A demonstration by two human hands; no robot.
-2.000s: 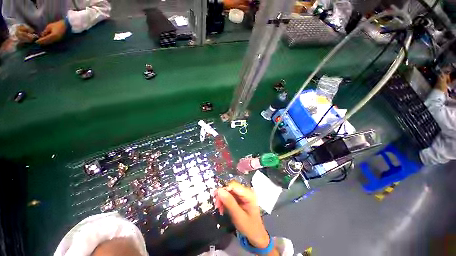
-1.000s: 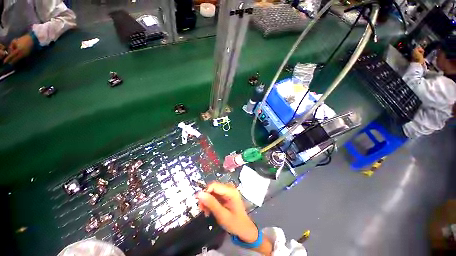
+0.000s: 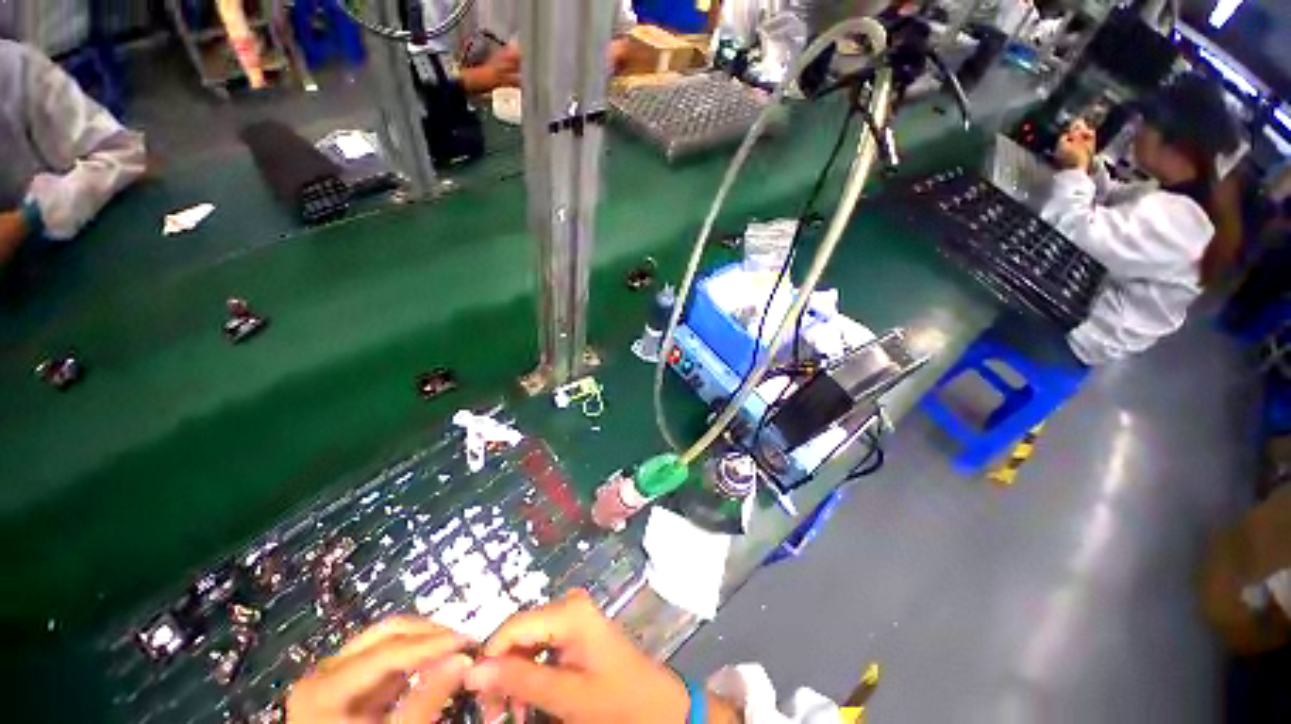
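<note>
My left hand (image 3: 380, 670) and my right hand (image 3: 578, 662) meet at the bottom middle, over the near edge of the tray. Their fingertips pinch a small dark module (image 3: 467, 702), mostly hidden by the fingers. The clear tray (image 3: 361, 474) lies beyond and left of the hands. It holds dark coppery modules (image 3: 244, 622) on the left, small white parts (image 3: 474, 555) in the middle and red parts (image 3: 552, 495) at its right. A pink syringe with a green end (image 3: 637, 489) lies right of the tray.
A metal post (image 3: 564, 212) stands behind the tray. Several modules sit along the green belt (image 3: 333, 333). A blue controller box (image 3: 708, 371), a looping hose (image 3: 833, 219) and white paper (image 3: 688, 563) are at right. A blue stool (image 3: 998, 403) stands on the floor. People in white coats sit across and at right.
My left hand has come into view and joined my right hand, which has moved down and left. The view has swung to the right and up, so the surroundings sit further left and lower.
</note>
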